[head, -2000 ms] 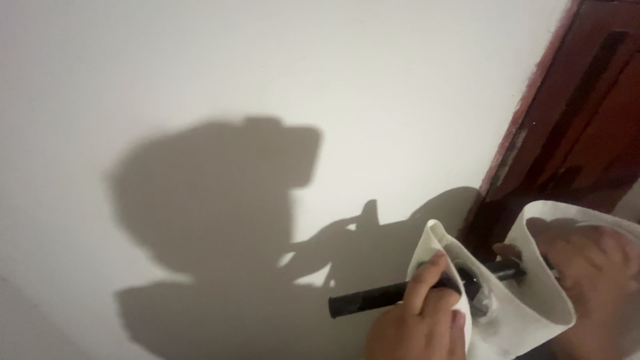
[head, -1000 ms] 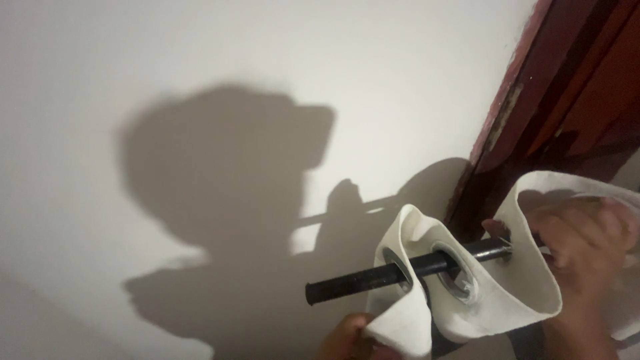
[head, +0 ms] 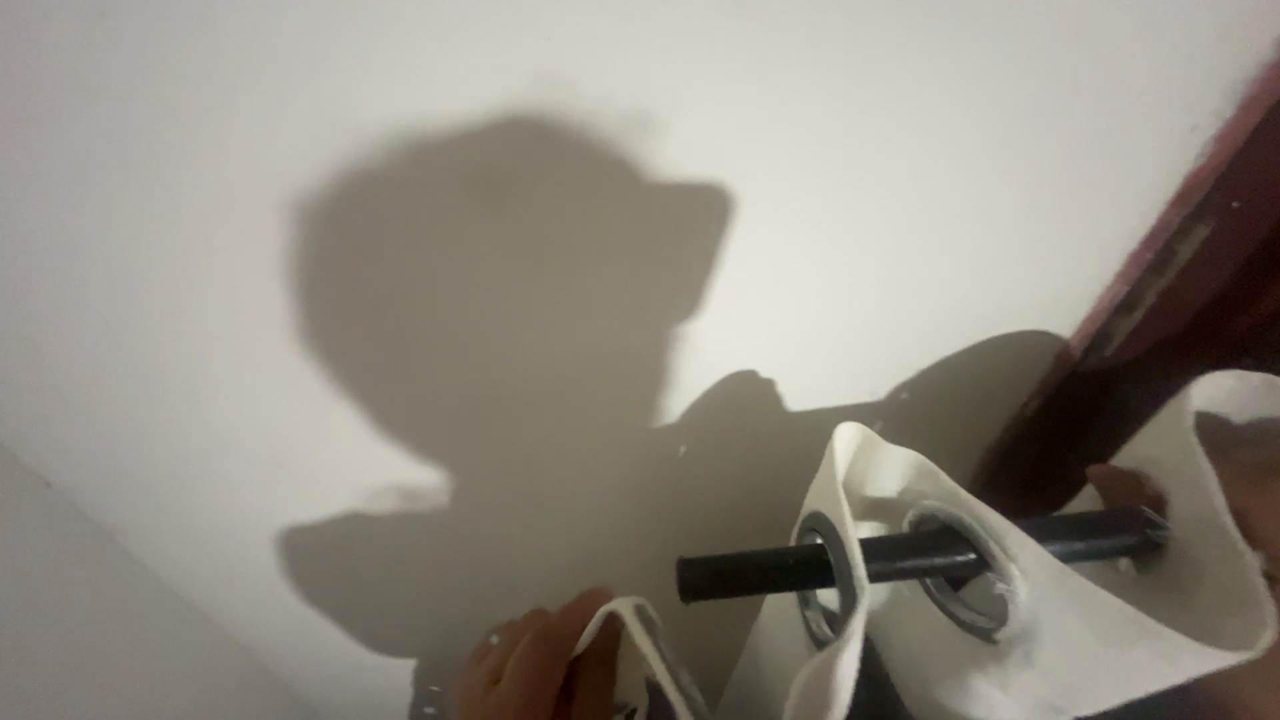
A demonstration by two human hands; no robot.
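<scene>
A black curtain rod (head: 750, 574) runs through metal grommets of a cream eyelet curtain (head: 1060, 650), its near end sticking out at the left. One grommet (head: 845, 580) is close to that end, with another (head: 940, 610) behind it. Below the rod's end, my left hand (head: 545, 660) pinches a further fold of the curtain at the bottom edge. My right hand (head: 1240, 480) is at the right edge, mostly hidden behind the cloth, around the far part of the rod; its grip is only partly visible.
A pale wall (head: 900, 200) fills most of the view and bears the shadow of a head and arms. A dark red wooden door frame (head: 1180, 260) stands at the right. Something dark shows at the bottom edge, left of my left hand.
My left hand has moved from the curtain at the rod down and left to another fold of cloth. More of the rod's left end stands clear of my fingers. The right hand stays behind the cloth.
</scene>
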